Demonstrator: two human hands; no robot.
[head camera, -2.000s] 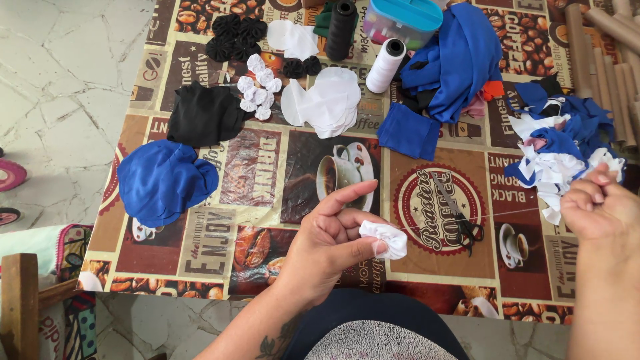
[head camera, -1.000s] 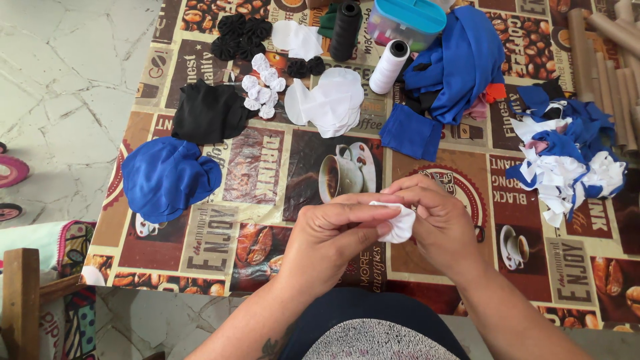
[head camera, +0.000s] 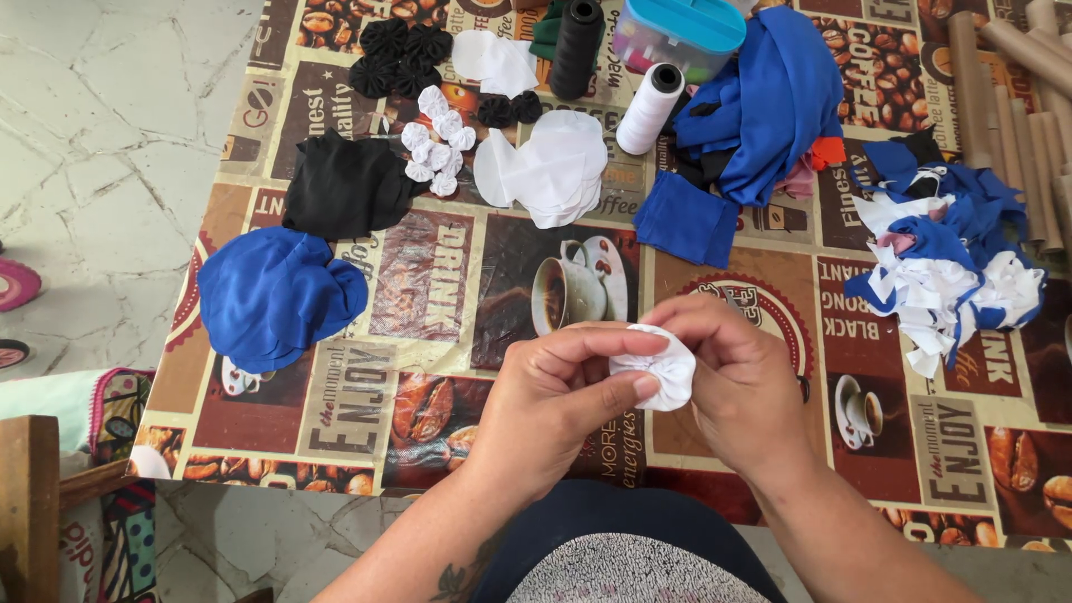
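A white gathered fabric rosette (head camera: 662, 368) is pinched between the thumb and fingers of my left hand (head camera: 557, 394), its puckered centre facing up. My right hand (head camera: 737, 385) is at the rosette's right edge with bent fingers; whether it grips the cloth or a needle is hidden. Farther back lie small white rosettes (head camera: 437, 142), black rosettes (head camera: 402, 52) and a stack of white fabric circles (head camera: 557, 167). A white thread spool (head camera: 649, 109) and a black thread spool (head camera: 576, 48) stand near a clear box with a blue lid (head camera: 687, 23).
Blue fabric circles (head camera: 276, 297) and black fabric pieces (head camera: 347, 184) lie at the left of the printed tablecloth (head camera: 427, 272). Blue cloth (head camera: 762, 109), a folded blue piece (head camera: 687, 219), a heap of scraps (head camera: 946, 251) and cardboard tubes (head camera: 971, 92) lie to the right. A wooden chair (head camera: 29, 502) stands lower left.
Two seconds ago my right hand was far out to the right with a thread drawn taut; it has come back to the rosette. The rosette's gathered face has turned into view.
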